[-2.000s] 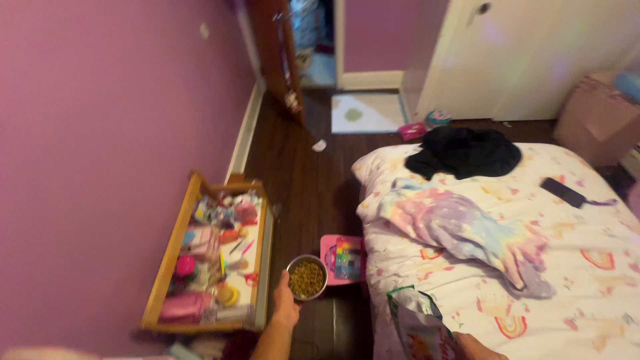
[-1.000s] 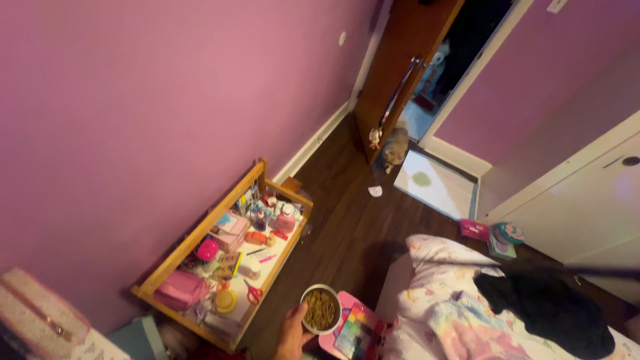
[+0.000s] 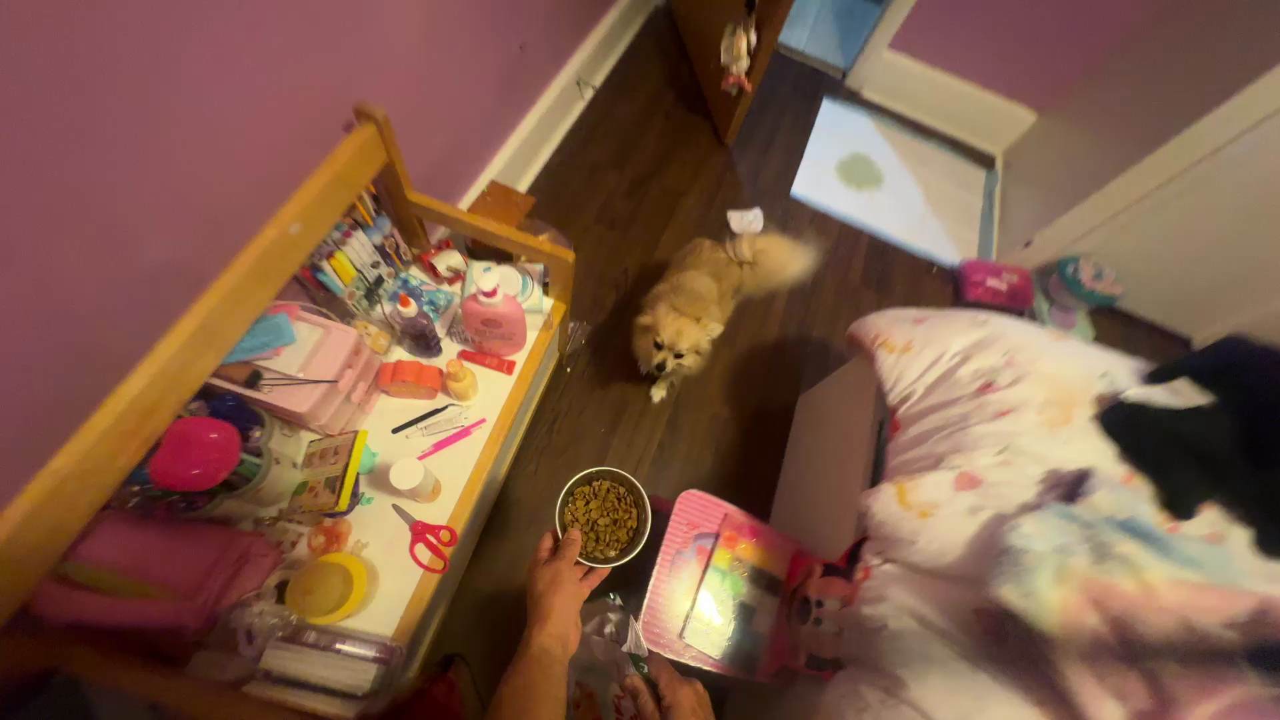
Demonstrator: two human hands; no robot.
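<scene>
My left hand [image 3: 563,590] grips the rim of a round metal bowl [image 3: 604,517] filled with brown kibble, held above the floor at the lower middle. Beside it, at the bottom edge, my right hand [image 3: 672,692] holds the top of a plastic bag [image 3: 603,640], whose lower part is cut off by the frame. A small fluffy tan dog [image 3: 690,305] stands on the dark floor beyond the bowl, facing me.
A wooden-railed table [image 3: 500,425] on the left carries red scissors [image 3: 428,538], a pink pump bottle [image 3: 494,312] and craft supplies. On the right is a bed [image 3: 960,400], with a pink case [image 3: 690,570] beside it. A white pad [image 3: 890,180] lies near the open door [image 3: 725,60].
The dog has come from the doorway into the room, toward the bowl. The bag and my right hand, out of view one second ago, show again. The view has shifted strongly.
</scene>
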